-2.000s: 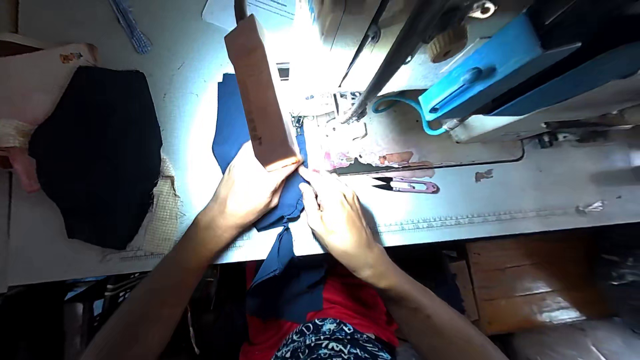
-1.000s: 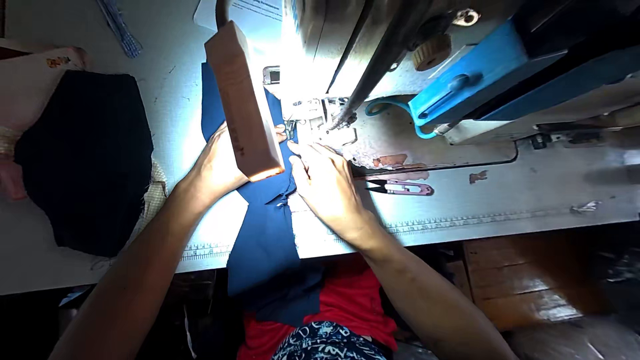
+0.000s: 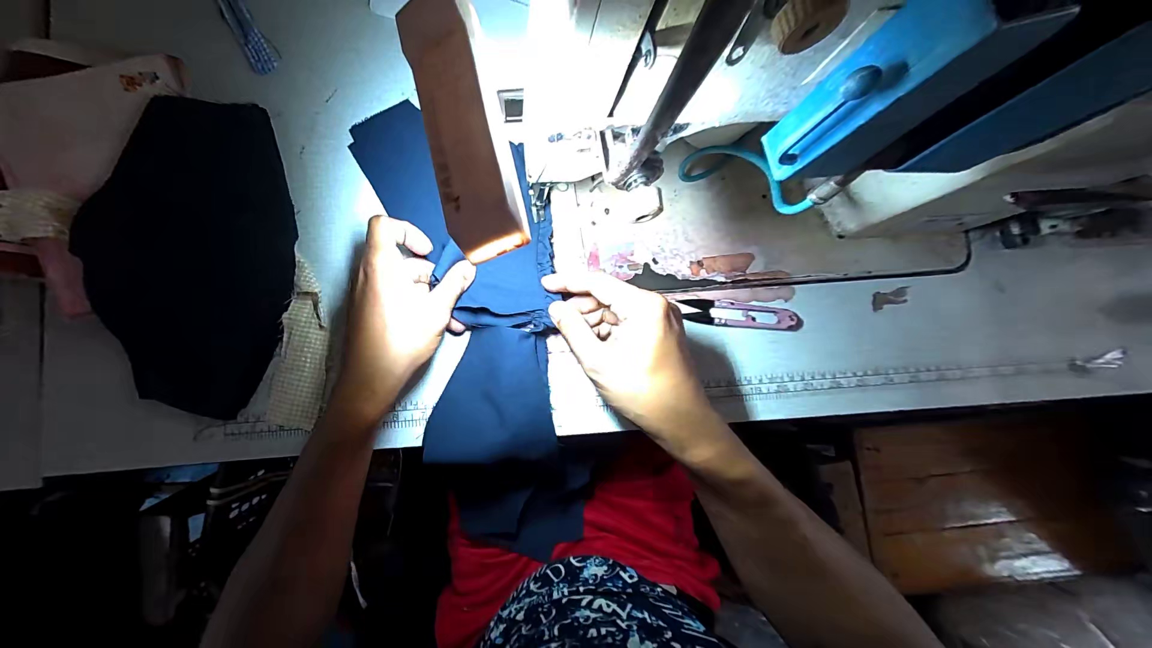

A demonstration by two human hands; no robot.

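Observation:
A navy fabric piece [image 3: 495,387] runs from beside the sewing machine's presser foot [image 3: 540,200] over the table edge onto my lap. Its folded seam lies across between my hands. My left hand [image 3: 396,306] pinches the cloth at its left side, with some fingers hidden under it. My right hand [image 3: 630,342] pinches the right edge of the cloth, just below the presser foot. Above the cloth, between the left hand and the foot, a brown block-like machine part [image 3: 463,135] hides some of the fabric. Pink-handled thread snips [image 3: 742,315] lie right of my right hand.
Left on the table [image 3: 900,351] are a dark fabric panel [image 3: 193,252], pale pink cloth [image 3: 72,117] and cream mesh cloth [image 3: 301,360]. A measuring tape [image 3: 810,381] runs along the front edge. A blue machine part [image 3: 882,81] with a light-blue tube stands at the right. A wooden drawer unit [image 3: 981,495] is below.
My left hand has come out from beside the brown part to the left side of the cloth. More of the folded seam now shows between my hands, which are farther apart.

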